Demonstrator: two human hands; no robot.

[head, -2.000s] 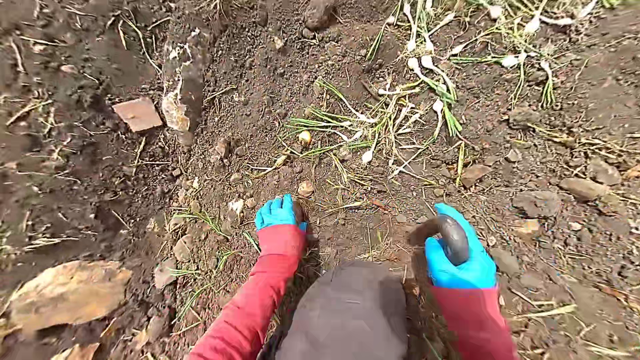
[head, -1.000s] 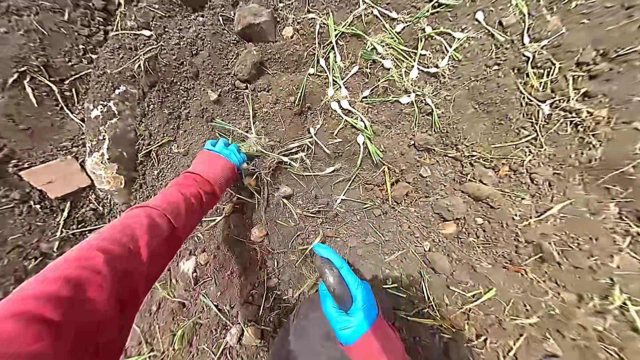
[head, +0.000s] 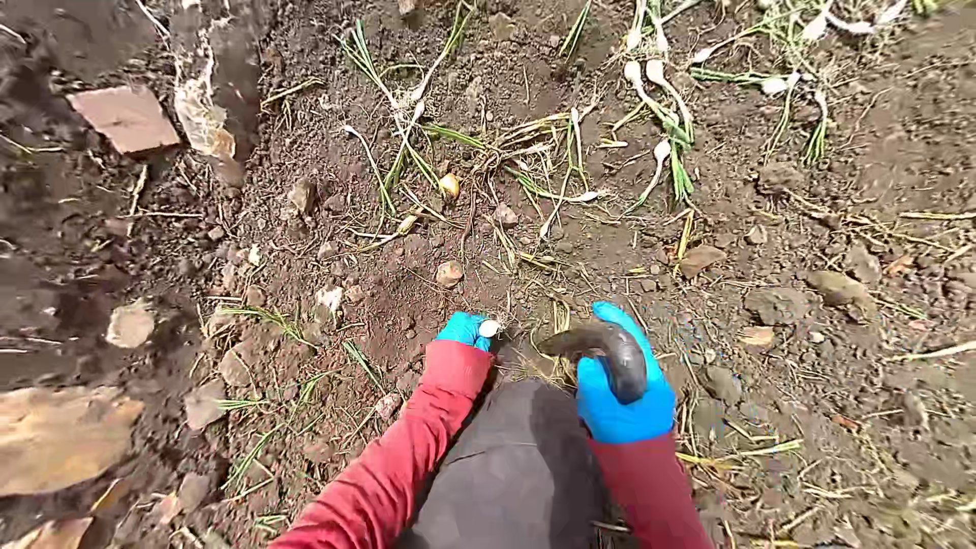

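My left hand (head: 463, 329), in a blue glove, is closed around a small white-bulbed onion plant (head: 489, 329) with roots showing, low over the soil beside my knee. My right hand (head: 627, 389), also gloved in blue, grips a dark, curved tool (head: 616, 354) whose narrower end reaches left toward the other hand; what kind of tool it is I cannot tell. Ahead of both hands lie loose onion plants (head: 396, 114) with green leaves. More white-bulbed onion plants (head: 662, 107) lie toward the top right. A yellowish bulb (head: 450, 185) rests on the soil.
A flat reddish tile piece (head: 126, 118) and a pale, rough stone (head: 204, 114) lie at the upper left. A large flat tan stone (head: 65, 438) is at the lower left. Small green shoots (head: 278, 320) stand left of my left arm, and scattered stones (head: 839, 290) lie at the right.
My left hand has come back from the loose plants ahead to beside my knee, and a white bulb now shows in it. The right hand still holds the dark tool. The view has shifted.
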